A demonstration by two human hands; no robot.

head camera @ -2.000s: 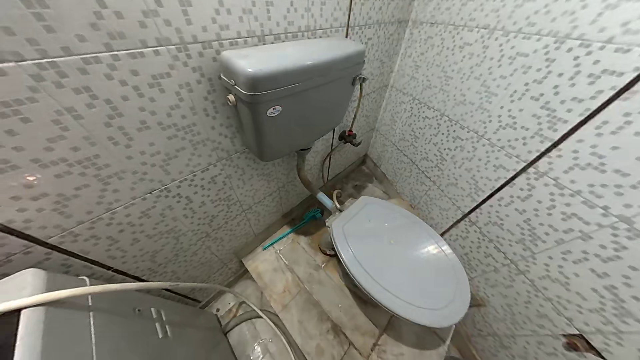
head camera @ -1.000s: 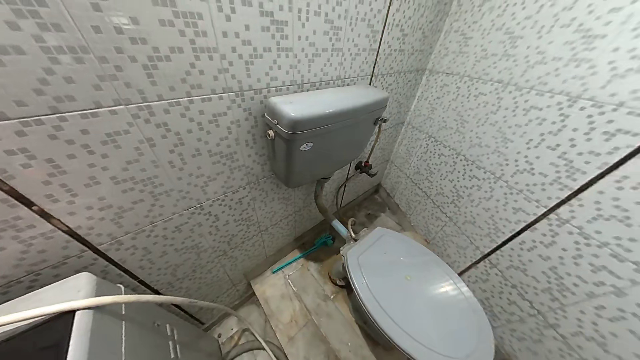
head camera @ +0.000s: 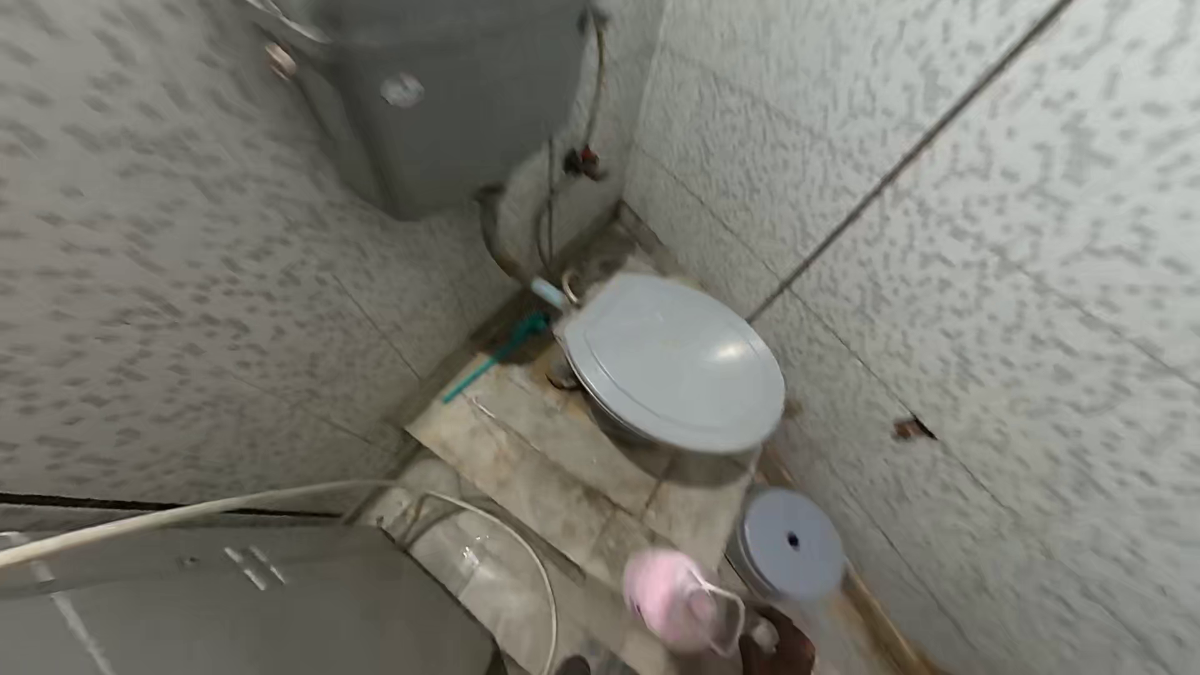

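Note:
Low in the view, right of centre, my right hand [head camera: 776,645] is closed on a blurred pink and clear object [head camera: 667,596] with a white loop; its exact kind cannot be told. Beyond the hand stands a toilet with its grey lid [head camera: 677,364] down. A teal toilet brush [head camera: 497,358] lies on the tiled step to the left of the bowl. The grey cistern [head camera: 450,103] hangs on the wall above, joined to the bowl by a bent flush pipe [head camera: 497,234]. My left hand is not in view.
A round bin or bucket with a pale lid [head camera: 794,542] stands against the right wall. At lower left is a grey appliance [head camera: 234,600] with a white hose [head camera: 234,502] over it. The raised tiled step [head camera: 562,459] has an edge above the wet floor [head camera: 469,553].
My right hand and the pink object have come into view at the bottom. The view has tilted down, and the lidded bin now shows.

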